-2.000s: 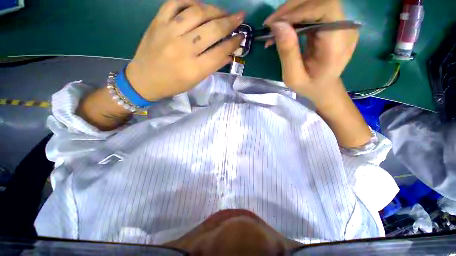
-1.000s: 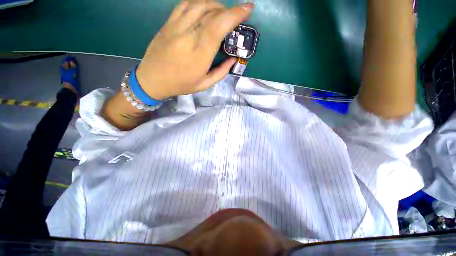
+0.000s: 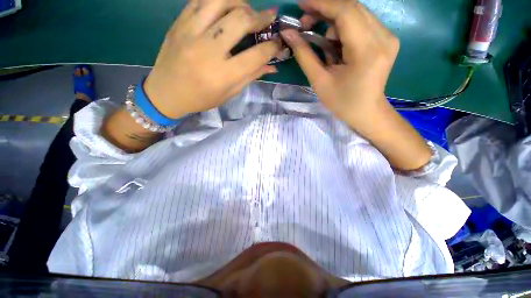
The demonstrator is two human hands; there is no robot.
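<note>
My left hand (image 3: 204, 64) holds the small dark watch housing (image 3: 266, 36) between thumb and fingers near the mat's front edge. The housing is tilted and partly hidden by fingers. My right hand (image 3: 349, 58) meets it from the right, its thumb and fingers at the housing's shiny rim. Thin grey metal tweezers (image 3: 319, 39) lie in my right hand. Whether the right fingertips also hold a part cannot be told.
The green mat (image 3: 116, 35) spans the bench. A syringe of red-pink fluid (image 3: 485, 26) lies at right, its tube and cable (image 3: 460, 92) curving to the front edge. A black tray (image 3: 522, 75) stands far right. A person's blue-shod foot (image 3: 84, 83) is on the floor at left.
My right hand has come back from the far right to the housing. The housing has tilted in my left hand, and the syringe shows again at right.
</note>
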